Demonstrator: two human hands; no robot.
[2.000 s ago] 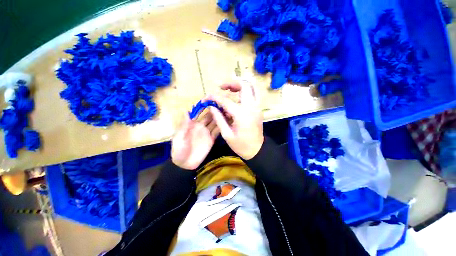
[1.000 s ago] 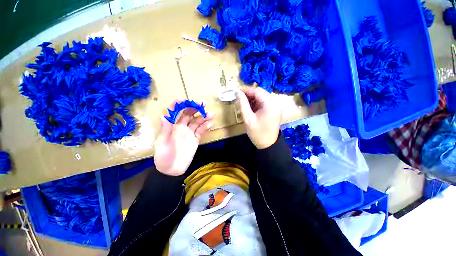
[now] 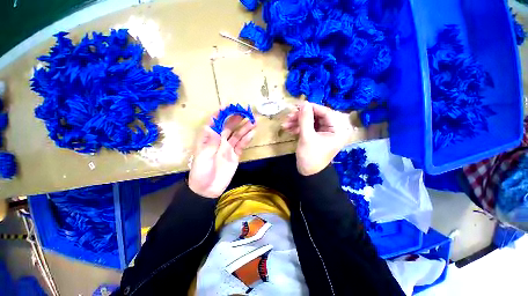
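Note:
My left hand (image 3: pixel 217 159) is palm up and holds a blue, crescent-shaped spiky hair piece (image 3: pixel 234 112) at its fingertips, with the points facing away from me. My right hand (image 3: pixel 317 136) is a little to the right, thumb and fingers pinched together; whether something thin is between them is not clear. A small white round dish (image 3: pixel 270 106) lies on the board just left of the right fingertips. A loose pile of spiky hair pieces (image 3: pixel 98 92) lies at left. Rounder blue hair parts (image 3: pixel 336 58) are heaped at right.
A large blue bin (image 3: pixel 427 92) stands tilted at right with blue parts inside. A thin pale stick (image 3: pixel 237 41) lies beyond the dish. Below the bench edge are a left crate (image 3: pixel 123 222) and a right crate with white liner (image 3: pixel 399 193). A person's checked sleeve (image 3: pixel 481 173) shows at right.
My hands were together around the blue piece and are now apart. Since a second ago my right hand has shifted right, away from the dish. The left hand keeps hold of the piece.

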